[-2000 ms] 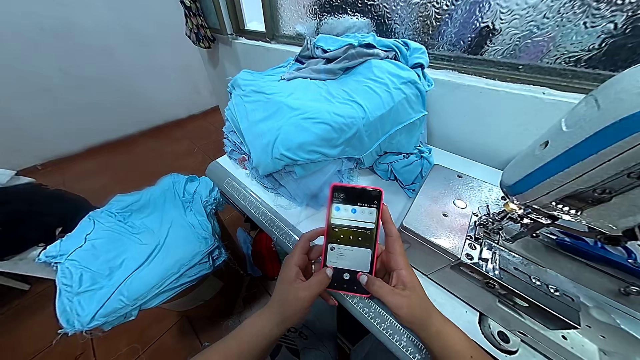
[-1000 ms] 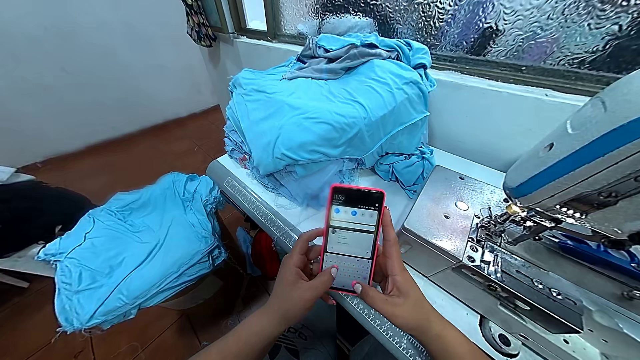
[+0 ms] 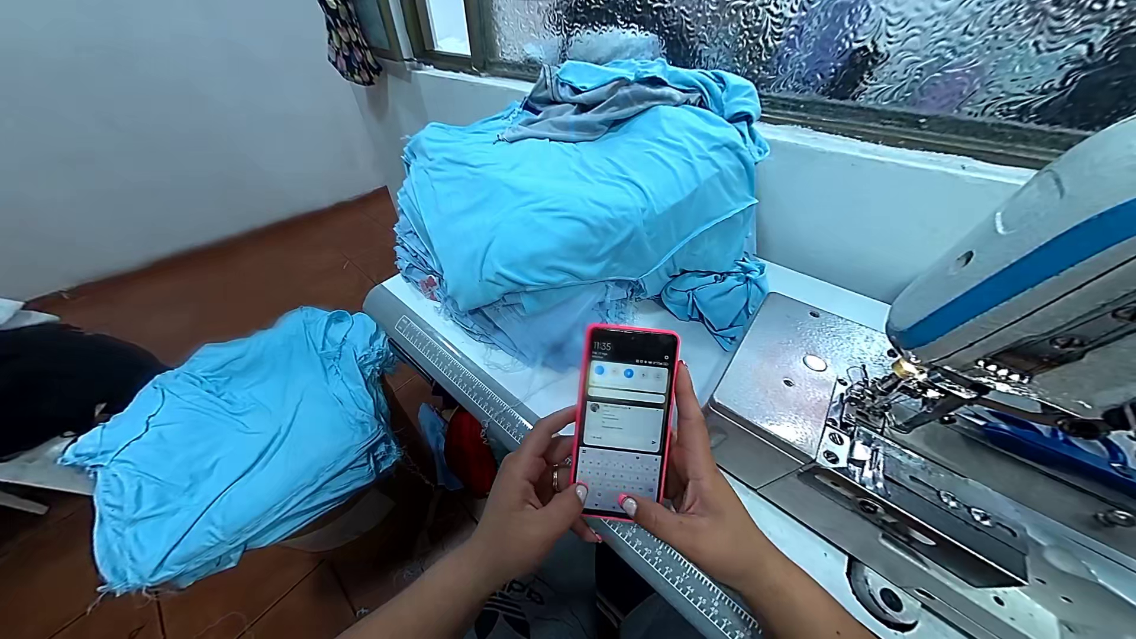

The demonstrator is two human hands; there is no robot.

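Note:
A smartphone in a pink-red case [image 3: 624, 422] is held upright between my two hands, over the front edge of the sewing table. Its lit screen shows a message panel above an on-screen keyboard. My left hand [image 3: 532, 497] grips the phone's left side, thumb at the lower left of the screen. My right hand [image 3: 706, 506] holds the right side, its thumb over the lower keys. Behind the phone rises a tall pile of light blue fabric pieces [image 3: 568, 204], with a grey cloth [image 3: 603, 111] on top. To the right stands an industrial sewing machine [image 3: 1021, 266].
A measuring tape strip [image 3: 470, 373] runs along the table's front edge. More light blue fabric [image 3: 240, 444] lies on a low support at the left, beside dark cloth [image 3: 71, 382]. Something red [image 3: 469, 453] shows below the table. A textured glass window [image 3: 843, 53] is behind.
An on-screen keyboard has appeared on the phone since the earliest frame. My thumbs have shifted slightly over the lower screen; both hands still hold the phone.

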